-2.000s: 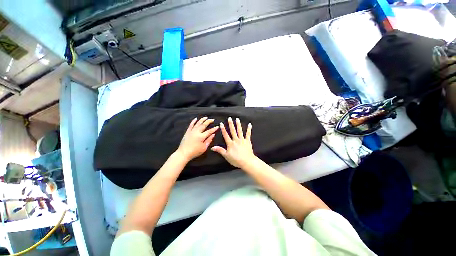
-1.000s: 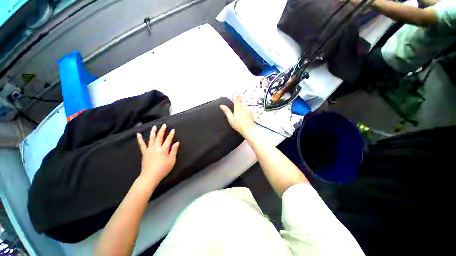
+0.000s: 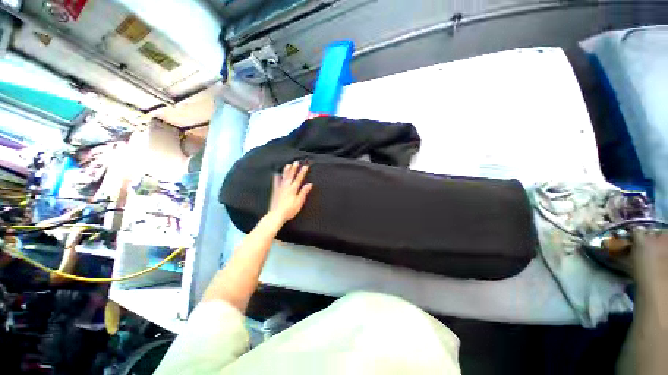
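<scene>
Dark trousers (image 3: 410,216) lie drawn over the long padded arm above the white pressing table, one fold of cloth bunched behind. My left hand (image 3: 291,192) lies flat on the left part of the cloth, fingers spread, holding nothing. My right hand (image 3: 650,253) is a blur at the right edge, beside the steam iron (image 3: 615,245); its fingers cannot be made out, nor whether it grips the handle. The iron is partly hidden and sits by crumpled whitish cloth (image 3: 575,220).
The white table top (image 3: 505,95) extends behind the trousers. A blue post (image 3: 332,77) stands behind them. A pale blue-grey frame panel (image 3: 220,161) is at the left, with cluttered shelves (image 3: 154,256) and a yellow hose (image 3: 110,278) beyond. Another table (image 3: 637,80) is at right.
The view has swung left. My left hand has moved to the left part of the trousers. My right hand has left the trousers' right end and is out by the iron.
</scene>
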